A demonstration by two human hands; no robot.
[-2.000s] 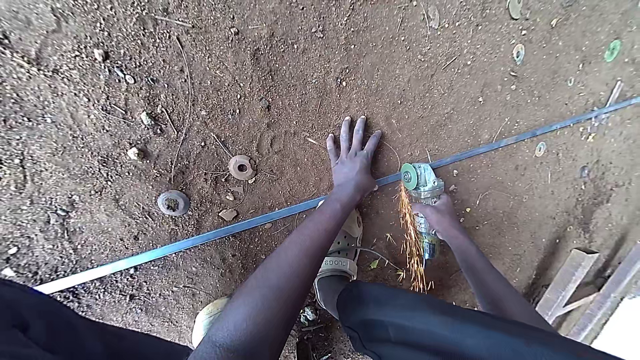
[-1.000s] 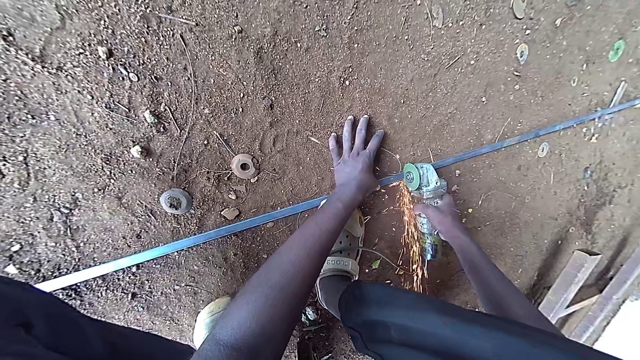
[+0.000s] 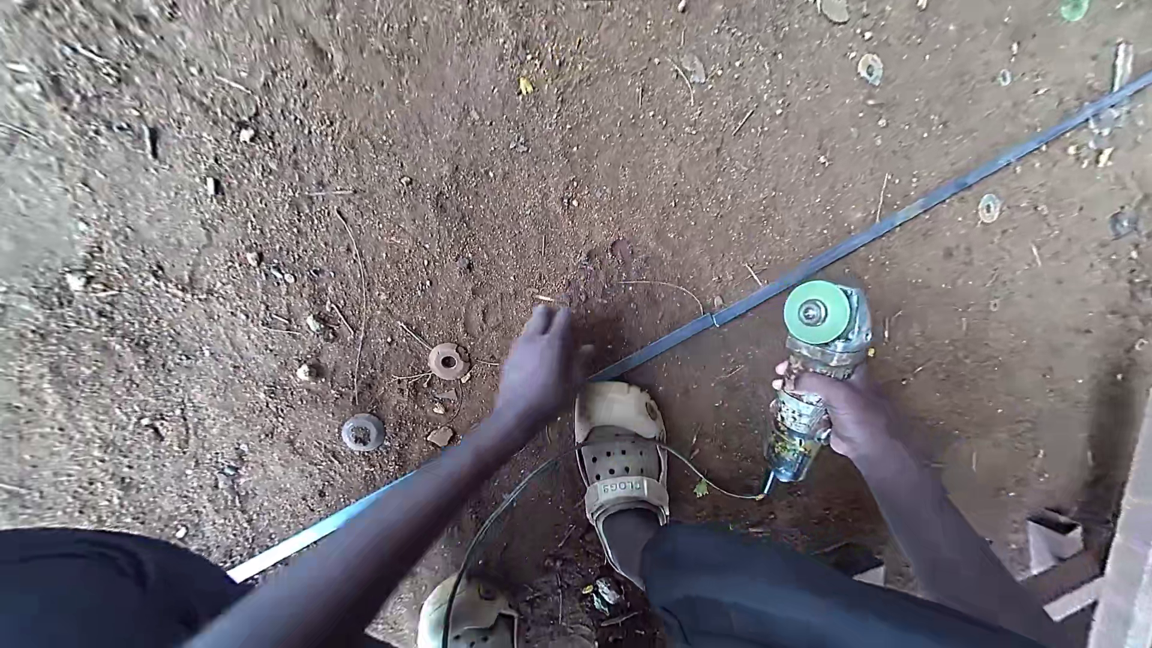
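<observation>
A long, thin metal bar (image 3: 864, 239) crosses the ground diagonally, with a narrow cut line across it between my hands. My right hand (image 3: 841, 405) grips the body of an angle grinder (image 3: 796, 423). Its green disc (image 3: 816, 312) faces up, just below the bar, and no sparks show. My left hand (image 3: 543, 364) is beside the bar, near the toe of my clog (image 3: 623, 450); its fingers are blurred and partly curled, and whether they touch the bar cannot be told. A cable (image 3: 490, 526) runs past my feet.
Worn discs (image 3: 448, 361) and a round metal piece (image 3: 363, 433) lie on the soil at left. More used discs (image 3: 989, 208) are scattered at upper right. Rectangular metal tubing (image 3: 1055, 540) lies at lower right. My other clog (image 3: 468, 612) is at the bottom.
The sparks have stopped, and the grinder has moved off the bar. My left hand, earlier spread flat across the bar, has lifted and drawn its fingers in. A cut line now shows on the bar.
</observation>
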